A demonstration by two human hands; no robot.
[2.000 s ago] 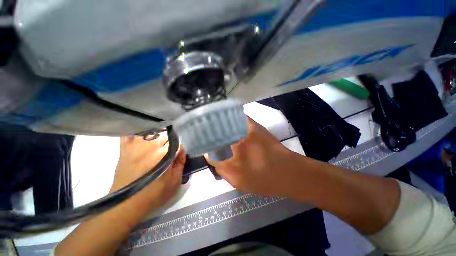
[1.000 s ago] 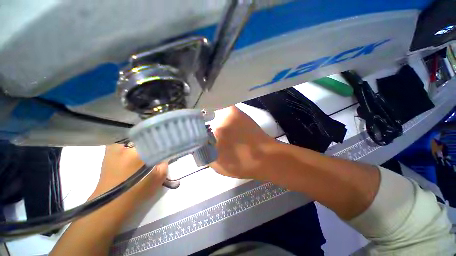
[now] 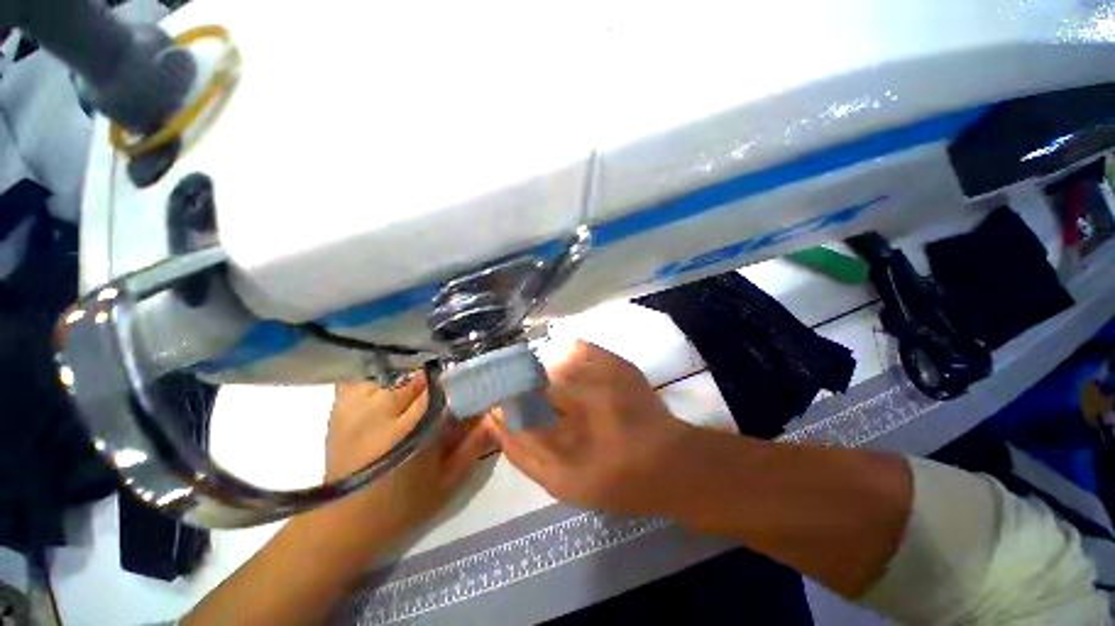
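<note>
The white sewing machine head (image 3: 489, 135) with a blue stripe covers the upper middle. The grey ribbed knob (image 3: 489, 379) sits below the shiny thread tension assembly (image 3: 471, 312). My left hand (image 3: 385, 459) lies left of the knob, partly behind the curved chrome guard (image 3: 141, 459). My right hand (image 3: 599, 428) is just right of the knob, fingers bent and close to my left fingertips. The needle and whatever lies between the fingers are hidden; only a thin dark edge shows there, so I cannot tell what either hand holds.
Waiting black pieces (image 3: 752, 355) lie right of my right hand. Beyond them are black-handled scissors (image 3: 935, 336), a green item (image 3: 831, 262) and black fabric (image 3: 1000, 279). Stacked black pieces (image 3: 159, 538) lie at left. The ruler tape (image 3: 526, 550) runs along the front edge.
The view has shifted, showing more of the machine's top and the whole chrome guard. My hands are closer together beneath the knob, and the dark piece seen between them earlier is now mostly hidden.
</note>
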